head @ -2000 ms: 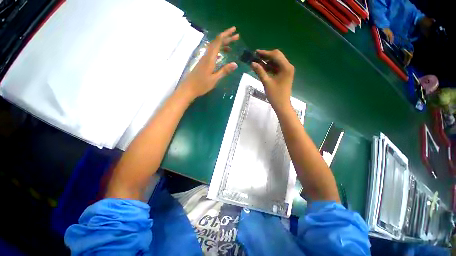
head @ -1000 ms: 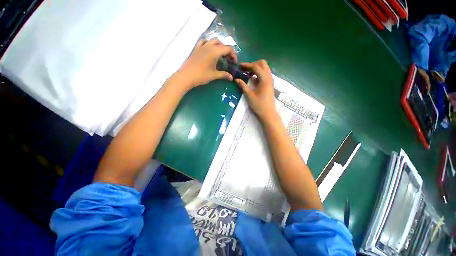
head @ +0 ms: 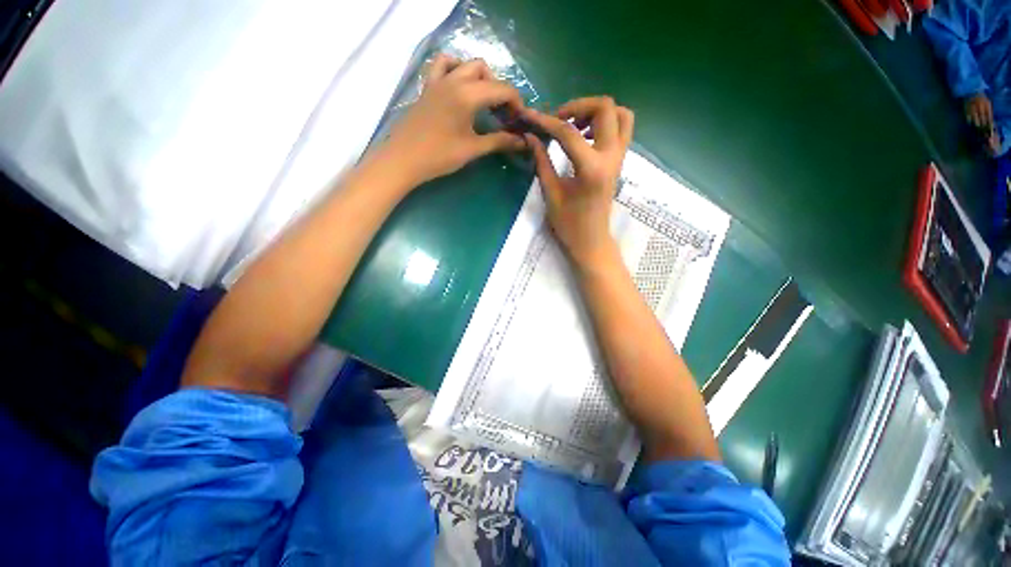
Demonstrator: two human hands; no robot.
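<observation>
A silver-grey perforated panel (head: 543,343) lies on a white sheet (head: 475,349) in front of me, partly under my right forearm. My left hand (head: 460,116) and my right hand (head: 582,150) meet just beyond the panel's far left corner. Their fingertips pinch a small dark piece (head: 512,117) between them, mostly hidden by the fingers. A strip sheet (head: 759,357), black and white, lies right of the panel.
A thick stack of white sheets (head: 200,111) is at left, with wrinkled clear film (head: 471,44) beside it. Stacked panels (head: 892,454) and a thin dark tool (head: 769,465) are at right. A red tray (head: 926,260) and another person's sleeve (head: 959,44) are at far right.
The hands have come together around the dark piece, which my right hand alone held at first. The view has shifted, and the bench things appear displaced in it.
</observation>
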